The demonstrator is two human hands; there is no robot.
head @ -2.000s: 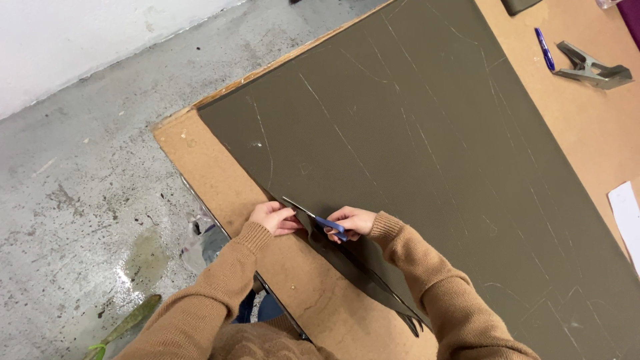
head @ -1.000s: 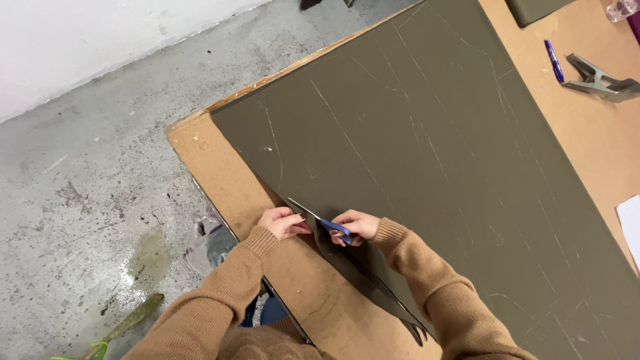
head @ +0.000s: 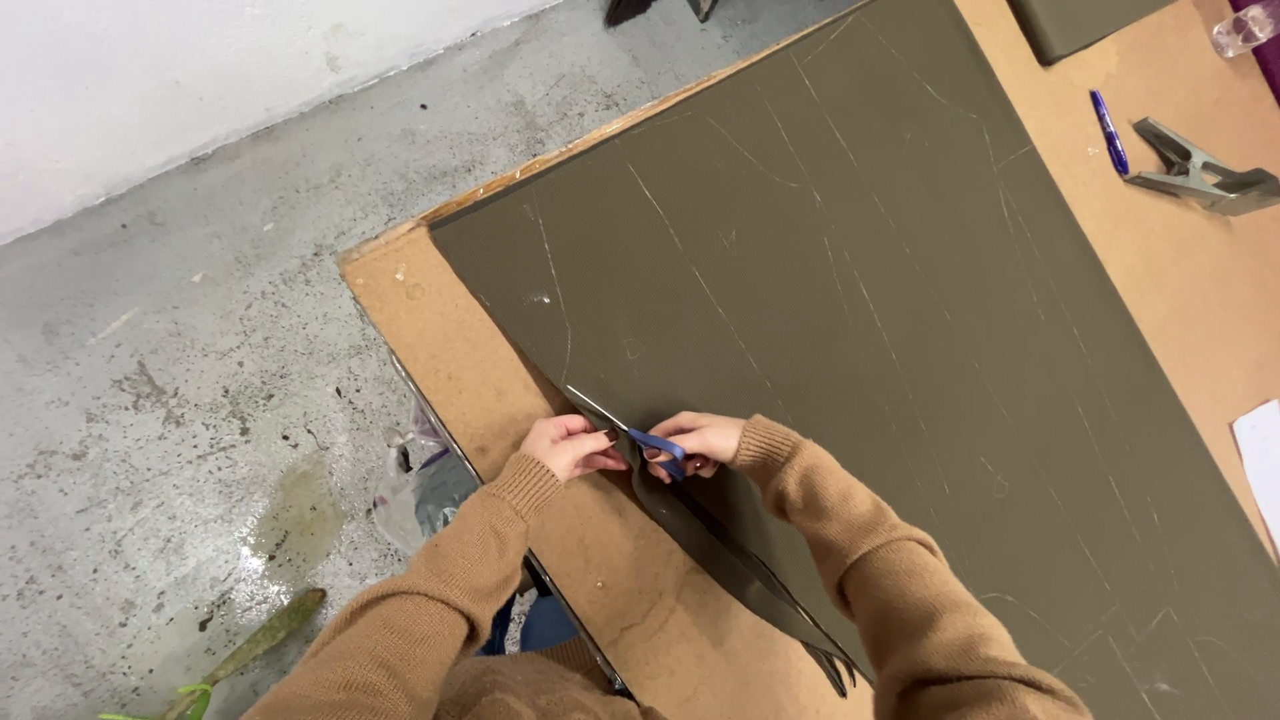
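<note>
A large sheet of dark olive fabric (head: 850, 300), marked with thin chalk lines, covers much of the table. My right hand (head: 697, 442) grips blue-handled scissors (head: 655, 445), whose blades point up and left at the fabric near its left edge. Just left of the scissors, my left hand (head: 575, 447) pinches the edge of the cloth between thumb and fingers. From the scissors a cut strip of the same fabric (head: 715, 550) runs down and right along the table edge, its far end frayed into narrow tails.
On the wooden table (head: 425, 320), a blue pen (head: 1108, 132) and a metal spring clamp (head: 1200, 170) lie at upper right, near a folded dark piece (head: 1080, 20). White paper (head: 1262, 465) lies at the right edge. A plant leaf (head: 265, 635) and plastic bags (head: 425, 500) are at lower left.
</note>
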